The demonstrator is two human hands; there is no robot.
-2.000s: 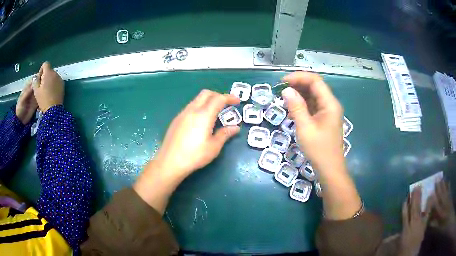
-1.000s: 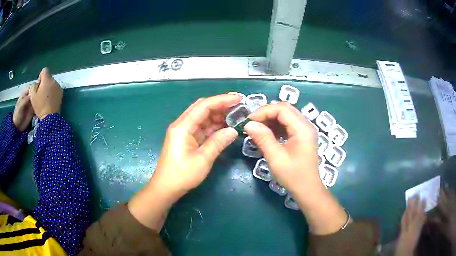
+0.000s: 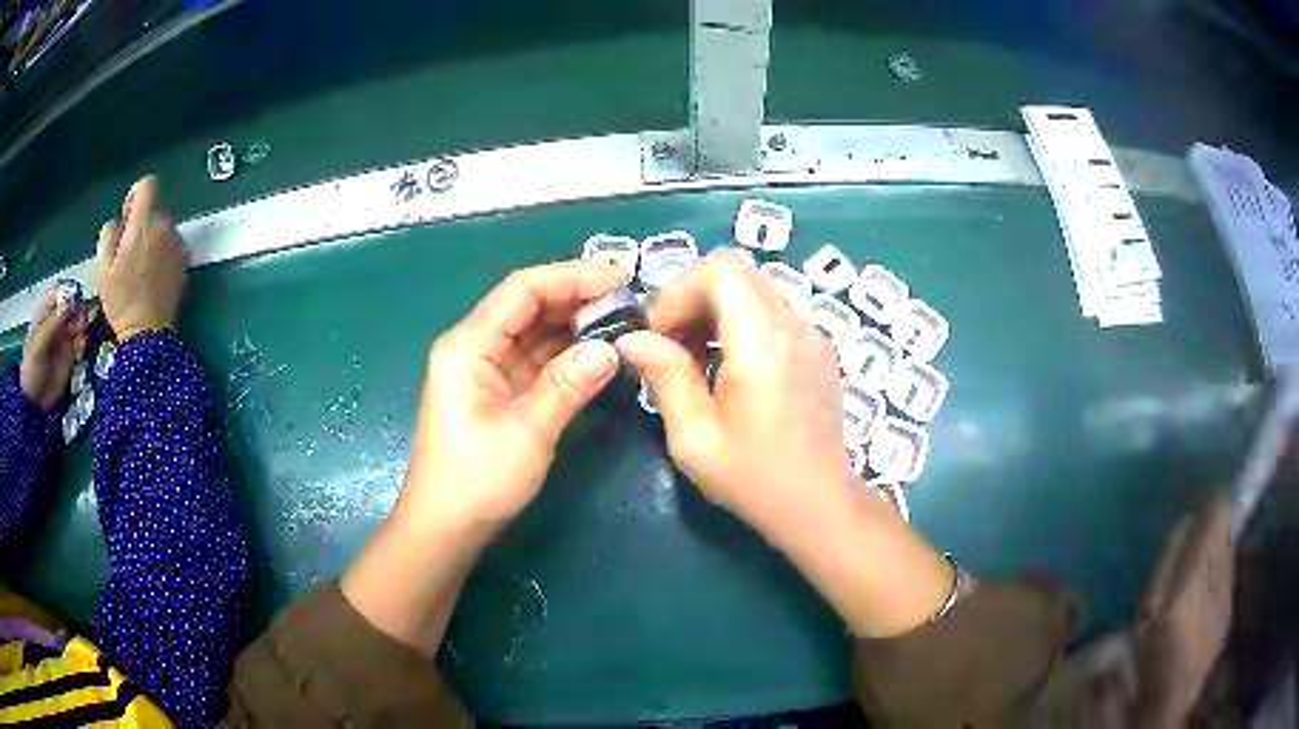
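Note:
A small plastic housing (image 3: pixel 607 313) with a dark lower edge is pinched between the fingertips of both hands, above the pile. My left hand (image 3: pixel 502 392) holds it from the left with thumb and forefinger. My right hand (image 3: pixel 755 392) grips its right side; the fingers hide part of it. Several white rounded-square housings (image 3: pixel 913 392) with dark slots lie in a loose pile behind and right of my right hand, which covers some of them. One housing (image 3: pixel 764 225) lies apart near the rail.
A metal rail (image 3: pixel 541 174) with an upright post (image 3: pixel 728 86) edges the green worktop. Label strips (image 3: pixel 1094 214) and papers (image 3: pixel 1254 242) lie at right. A neighbour's hands (image 3: pixel 140 271) hold small parts at left. A blurred person's arm (image 3: pixel 1190 598) is at right. One unit (image 3: pixel 220 160) lies beyond the rail.
Both hands first came together on one housing; its dark edge now shows tilted between the fingertips. The view has shifted, so the scene lies further left. The left neighbour's hands have moved apart.

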